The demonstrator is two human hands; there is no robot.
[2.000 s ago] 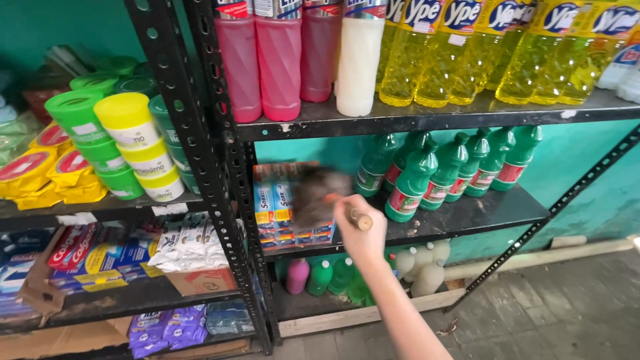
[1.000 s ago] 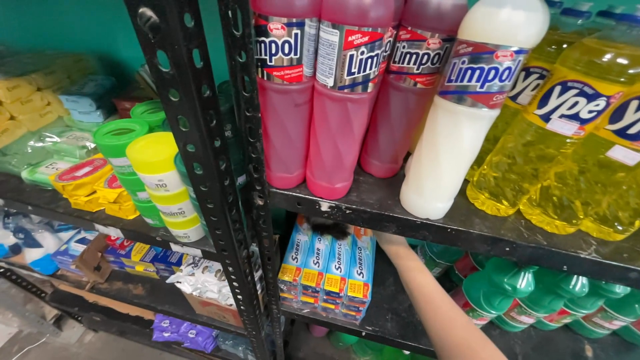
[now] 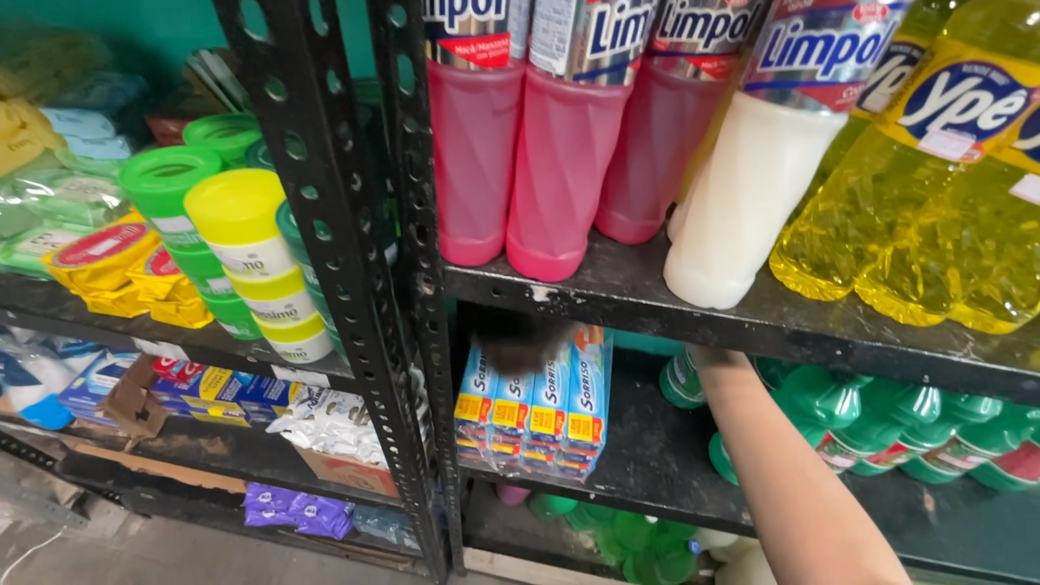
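My right forearm (image 3: 780, 463) reaches up from the lower right, and its wrist passes under the front edge of the shelf above. That shelf hides my right hand. Left of the wrist, the blurred dark bristles of a brush (image 3: 520, 337) show over the back of the plastic-wrapped Sorriso toothpaste boxes (image 3: 532, 406); its handle is hidden. An earlier view shows this brush in my right hand. Whether the bristles touch the boxes is unclear. Green bottles (image 3: 845, 414) lie on both sides of the forearm in view. My left hand is out of view.
Pink Limpol bottles (image 3: 561, 171), a white one (image 3: 747, 187) and yellow Ypê bottles (image 3: 942, 187) stand on the upper shelf (image 3: 650, 313). A perforated black upright (image 3: 341, 244) divides this rack from the left one, which holds green and yellow tubs (image 3: 244, 227). More bottles (image 3: 626, 536) sit below.
My right hand, seen gripping the brush's wooden handle two seconds ago, is now behind the upper shelf's edge. The view has moved much closer to the shelves.
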